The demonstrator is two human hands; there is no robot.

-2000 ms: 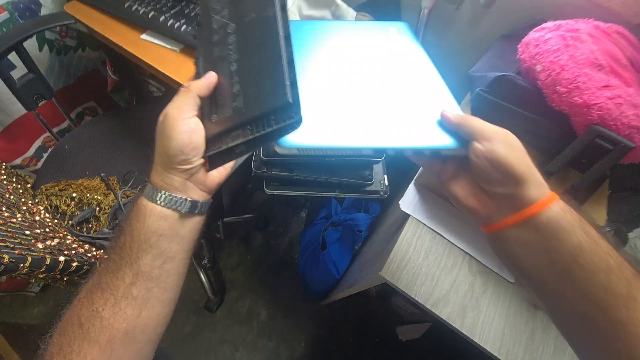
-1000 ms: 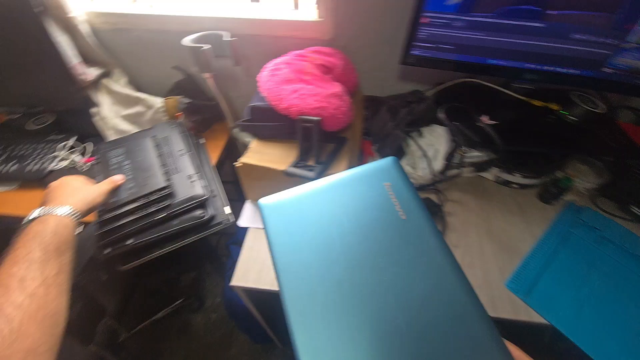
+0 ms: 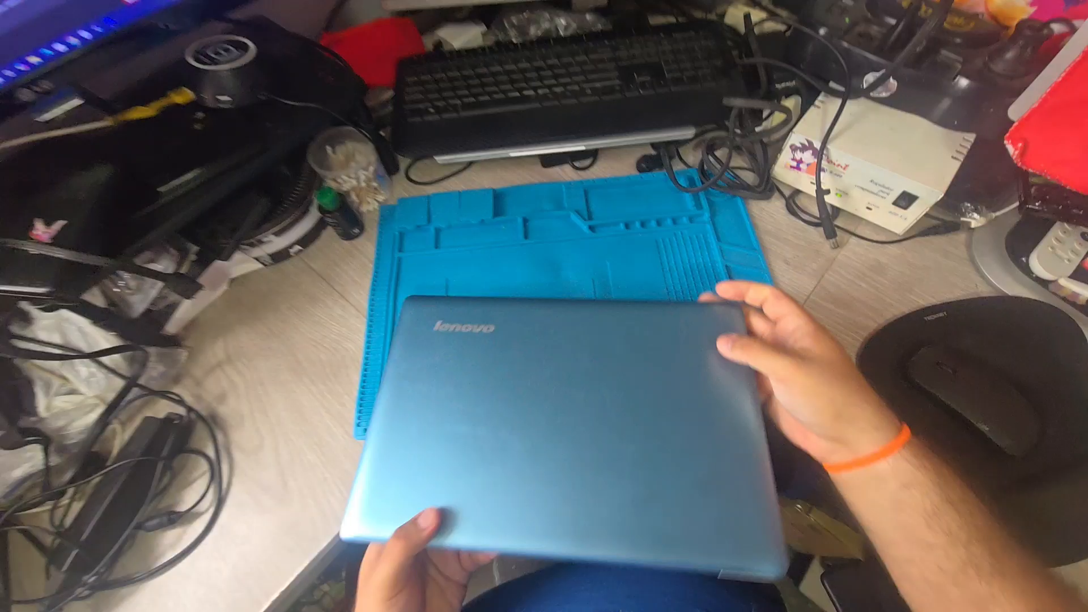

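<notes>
A closed blue Lenovo laptop (image 3: pixel 569 433) is held by both hands, lid up, over the desk's front edge. My left hand (image 3: pixel 416 565) grips its near left edge, thumb on the lid and the other fingers mostly hidden beneath. At the far right corner, my right hand (image 3: pixel 786 365) holds it with the thumb on top; an orange band is on that wrist. Behind and partly under the laptop lies a blue silicone repair mat (image 3: pixel 544 238) with moulded compartments. Whether the laptop touches the mat cannot be told.
A black keyboard (image 3: pixel 561 85) stands behind the mat, with a white box (image 3: pixel 875 161) and cables to its right. A black mouse (image 3: pixel 973 399) rests on a round pad. At left are a small green-capped bottle (image 3: pixel 340 214), a tub of cotton swabs (image 3: pixel 348 166) and a power adapter (image 3: pixel 123 493).
My left hand has let go of the stack of dark laptops and now holds the blue laptop too. The view has swung right to the desk, and the blue laptop is over the mat's near part.
</notes>
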